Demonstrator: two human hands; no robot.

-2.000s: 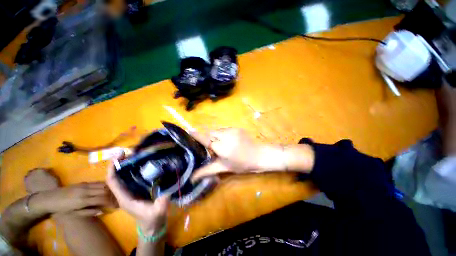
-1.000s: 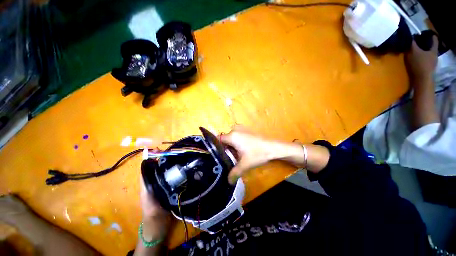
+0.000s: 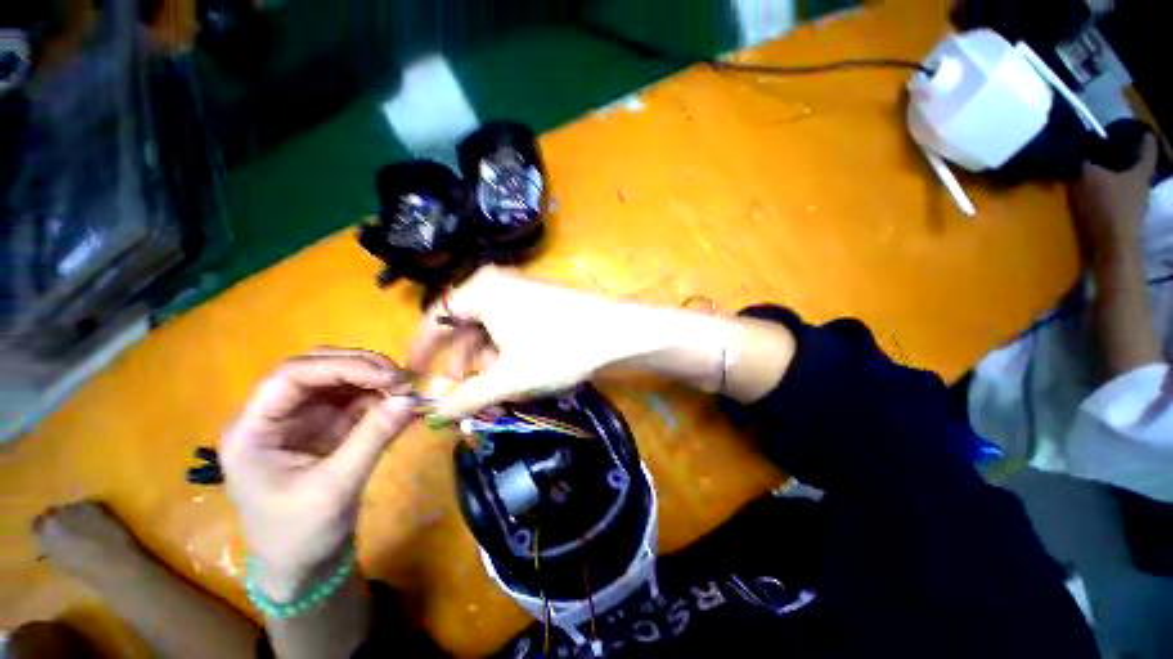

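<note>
The camera body [image 3: 553,515], with a white shell and open black cavity, rests at the bench's near edge against my dark top. A silvery motor sits in its cavity. Thin coloured internal wires [image 3: 534,421] run from its upper rim towards my fingertips. My left hand [image 3: 302,431], with a green bead bracelet, pinches a tiny wire end or plug. My right hand [image 3: 521,341] pinches close beside it, and a short dark and red wire shows by its fingers. The exact joint is hidden by the fingertips. Neither hand holds the body.
Two black camera heads [image 3: 508,187] stand touching beyond my hands. A white finished camera unit [image 3: 980,101] with antennas and a black cord is at far right, beside a coworker's hand [image 3: 1113,193]. Another person's arm [image 3: 142,566] lies at lower left. Clear trays [image 3: 84,232] are at upper left.
Both hands have left the camera body and come together at its upper left, pinching wire ends. The black curved flap beside my right hand no longer shows upright. The pigtail cable is mostly covered.
</note>
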